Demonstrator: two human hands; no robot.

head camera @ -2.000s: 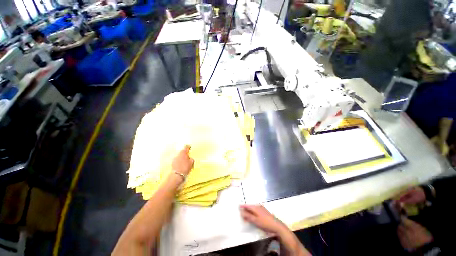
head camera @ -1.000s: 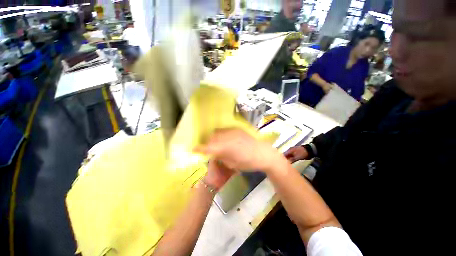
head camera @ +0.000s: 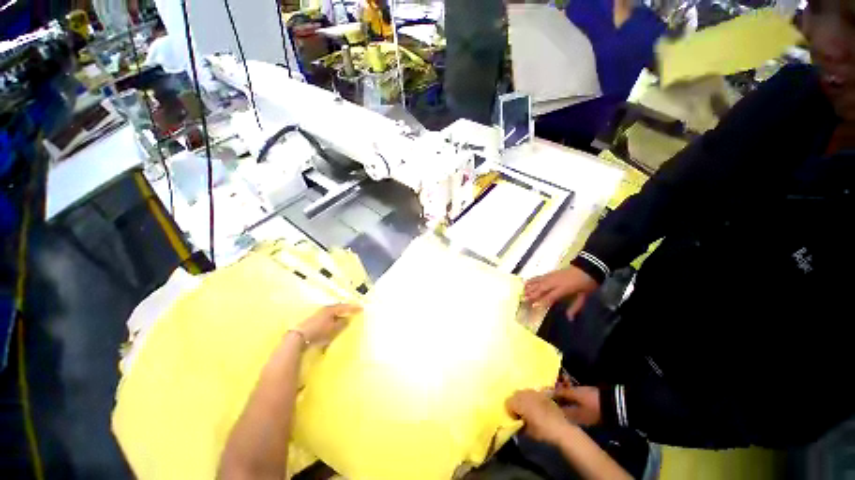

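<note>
A large yellow fabric panel lies spread in front of me, washed out in its middle, partly over the machine bed. My left hand holds its upper left edge. My right hand holds its lower right edge. The stack of yellow cut panels lies to the left, partly under the panel. The white sewing machine head stands beyond the panel's far edge.
A person in black at the right has one hand at the panel's right edge and another hand beside my right hand. A framed clamp lies right of the machine head. A screen stands behind. Another person in blue is farther back.
The yellow panel, bunched and raised in my hands a second ago, is now spread flat between them. My hands have moved apart. The person's hands are closer to the panel.
</note>
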